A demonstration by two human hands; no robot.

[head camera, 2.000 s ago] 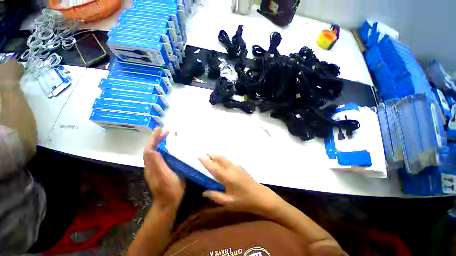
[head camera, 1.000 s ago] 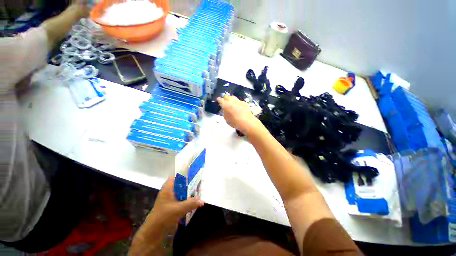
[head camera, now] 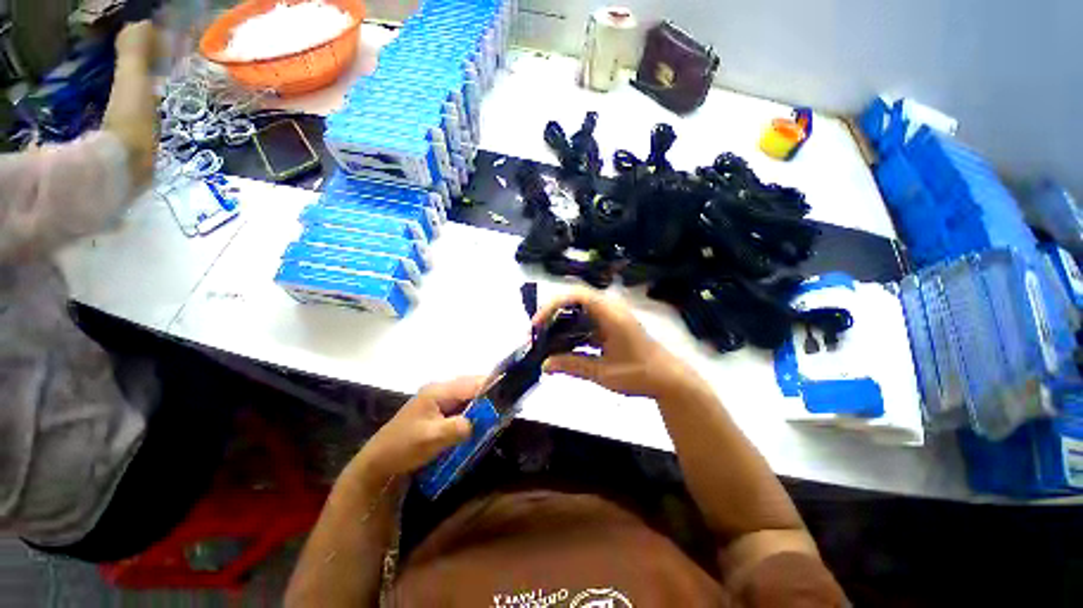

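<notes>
My left hand (head camera: pixel 418 430) holds a small blue and white carton (head camera: pixel 461 449) tilted at the table's front edge. My right hand (head camera: pixel 603 347) holds a coiled black cable (head camera: pixel 553 337) at the carton's upper end. The cable lies against or partly inside the carton; which is unclear. A heap of black cables (head camera: pixel 713 226) lies mid-table beyond my right hand. Finished blue and white boxes (head camera: pixel 356 255) stand in stepped stacks at the left.
Flat cartons (head camera: pixel 841 398) lie right of the heap. Clear ribbed sleeves (head camera: pixel 968 339) and blue cartons (head camera: pixel 950 202) stand far right. White cables (head camera: pixel 196 119), a phone-like rectangle (head camera: pixel 286 150), an orange basket (head camera: pixel 283 71) and a person's arm (head camera: pixel 128 107) are left. A pouch (head camera: pixel 676 68), jar (head camera: pixel 608 50) and tape (head camera: pixel 783 138) are at the back.
My right hand has moved from the table by the cable heap back to the carton, now with a black cable. My left hand keeps the carton, now tilted lower to the right.
</notes>
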